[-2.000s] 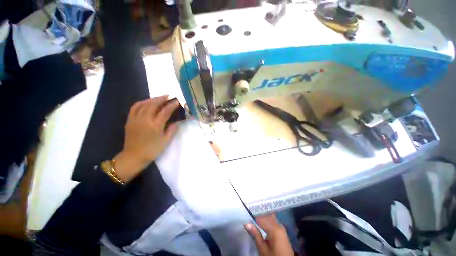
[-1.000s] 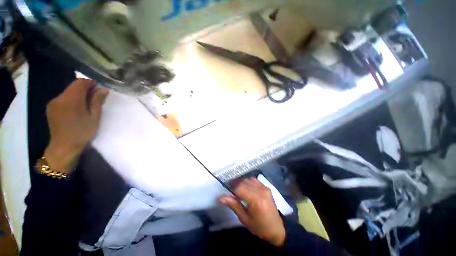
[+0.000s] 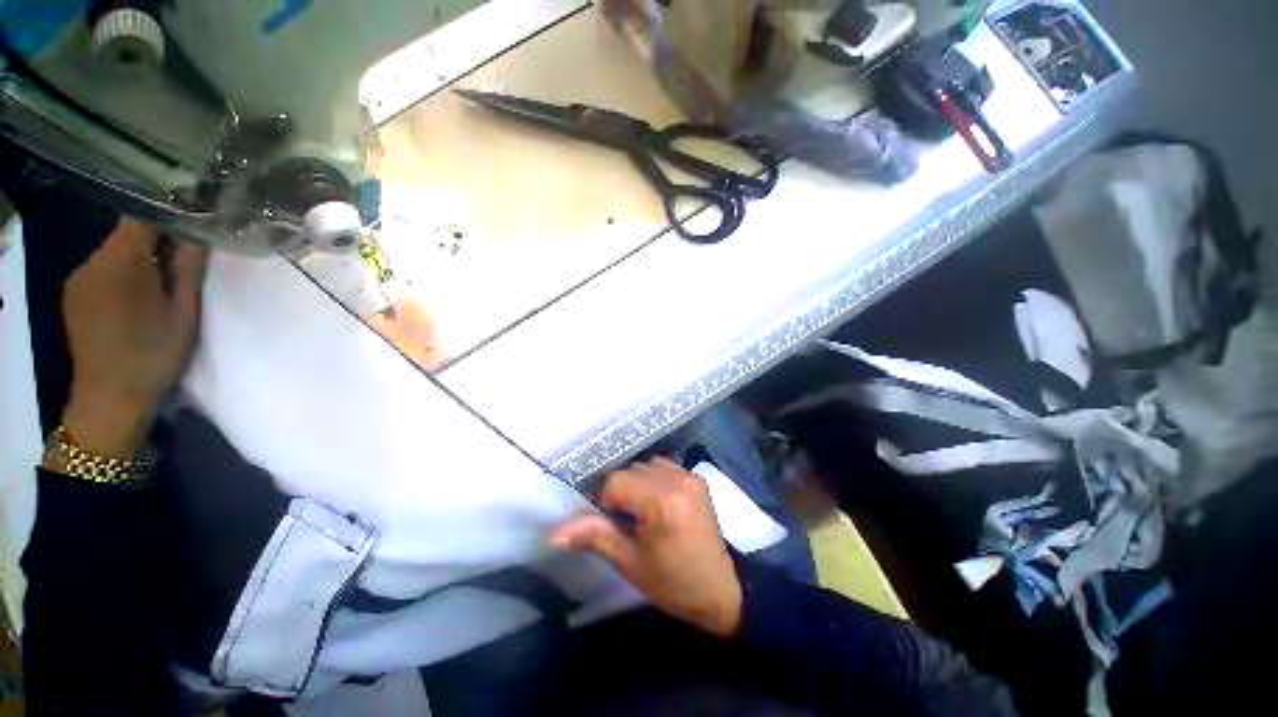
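Observation:
A garment panel (image 3: 337,392), white side up with a thin dark edge, runs from under the sewing machine head (image 3: 210,126) to the table's front edge and hangs over it. My left hand (image 3: 129,325), with a gold bracelet, rests on the panel's far left part beside the presser foot (image 3: 376,259); its fingertips are partly hidden by the machine head. My right hand (image 3: 656,539) pinches the panel's dark edge between thumb and fingers at the table's front edge. A stitched pocket piece (image 3: 294,595) shows on the panel at the lower left.
Black shears (image 3: 673,161) lie on the machine bed under the arm. Red-and-black snips (image 3: 974,129) lie at the right table end. A printed ruler (image 3: 785,336) runs along the front edge. Waste strips (image 3: 1107,490) and a grey bundle (image 3: 1135,252) are right of the table.
The view has moved closer and turned, so the machine head now sits at the upper left. Both hands remain on the panel, my right hand on its edge.

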